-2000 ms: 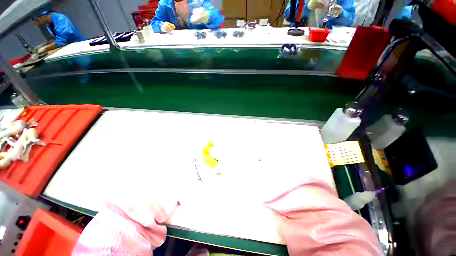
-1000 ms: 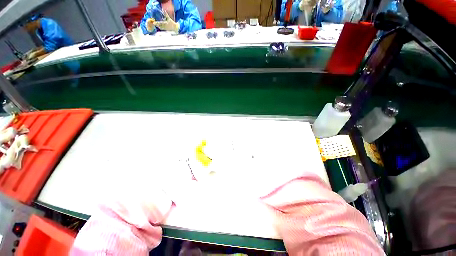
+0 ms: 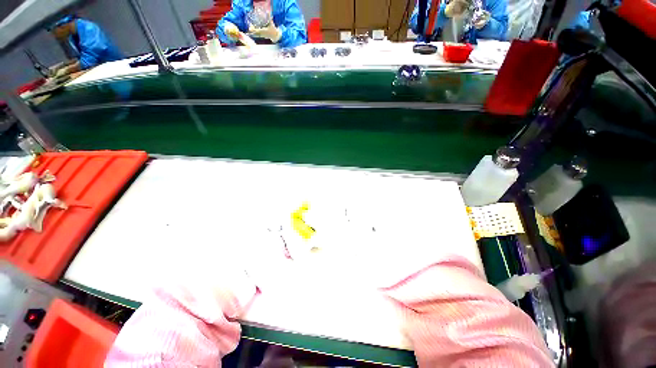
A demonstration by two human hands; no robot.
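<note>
My two hands reach over the white board (image 3: 194, 208) from the pink striped sleeves, but the pale gloves are washed out against it. My left hand (image 3: 262, 262) and my right hand (image 3: 352, 262) have no clear outline, so their fingers cannot be made out. A bright yellow piece (image 3: 303, 223) shows between them near the middle of the board; whether it is on a fingertip or loose is unclear. A small reddish mark (image 3: 288, 252) and faint dark specks lie close to it. Any held part is lost in glare.
An orange-red tray (image 3: 93, 187) with tangled white pieces is left, an orange-red bin (image 3: 68, 341) lower left. A pump bottle (image 3: 490, 181), dotted sheet (image 3: 498, 219) and thin-tipped bottle (image 3: 519, 286) are right. The green conveyor (image 3: 288, 133) runs behind; people in blue work opposite.
The camera view has shifted slightly and come back near its earlier framing. The yellow piece and my sleeves have barely moved. A person opposite now holds a clear item higher.
</note>
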